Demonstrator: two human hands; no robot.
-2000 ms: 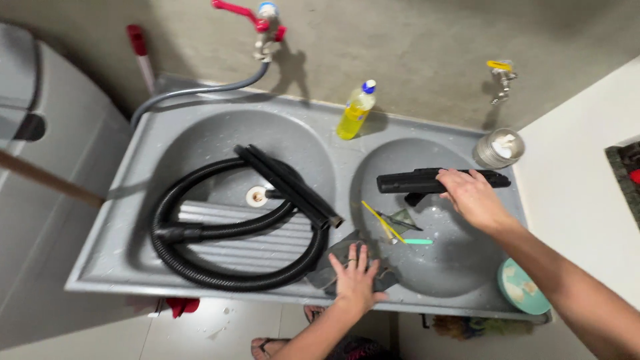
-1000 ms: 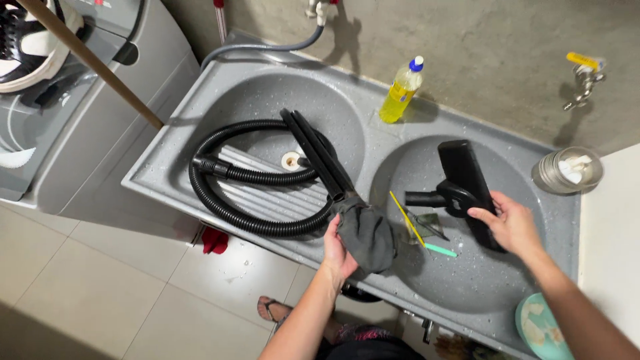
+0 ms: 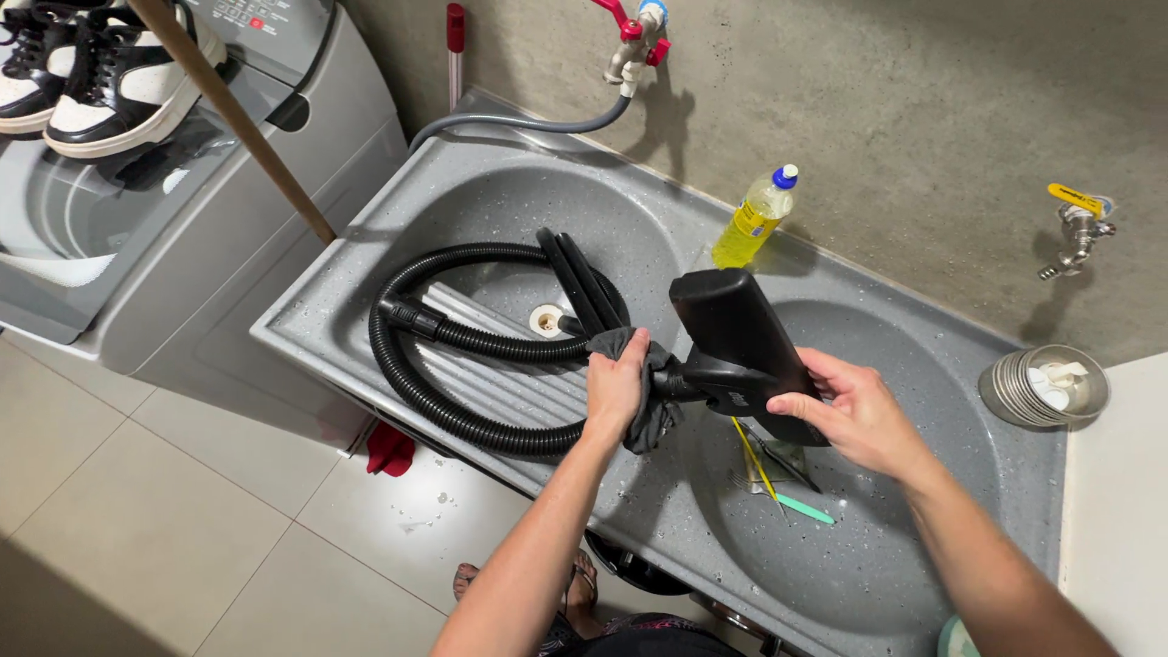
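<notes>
A black vacuum cleaner floor head is in my right hand, raised over the right basin of the grey double sink. My left hand grips a dark grey cloth around the neck of that head, above the divider between the basins. In the left basin lie a coiled black vacuum hose and black tubes, beside the ribbed washboard. Under the head, in the right basin, are a yellow stick-like tool, a turquoise-handled tool and a partly hidden scouring pad.
A bottle of yellow liquid stands on the sink's back rim, and a ribbed metal can at its right corner. Two taps project from the wall. Left, a wooden pole leans before a washing machine bearing sneakers.
The cloth lay flat under my left hand at first, then was lifted; now it wraps the floor head's neck. My right hand has raised the head from the right basin and turned it.
</notes>
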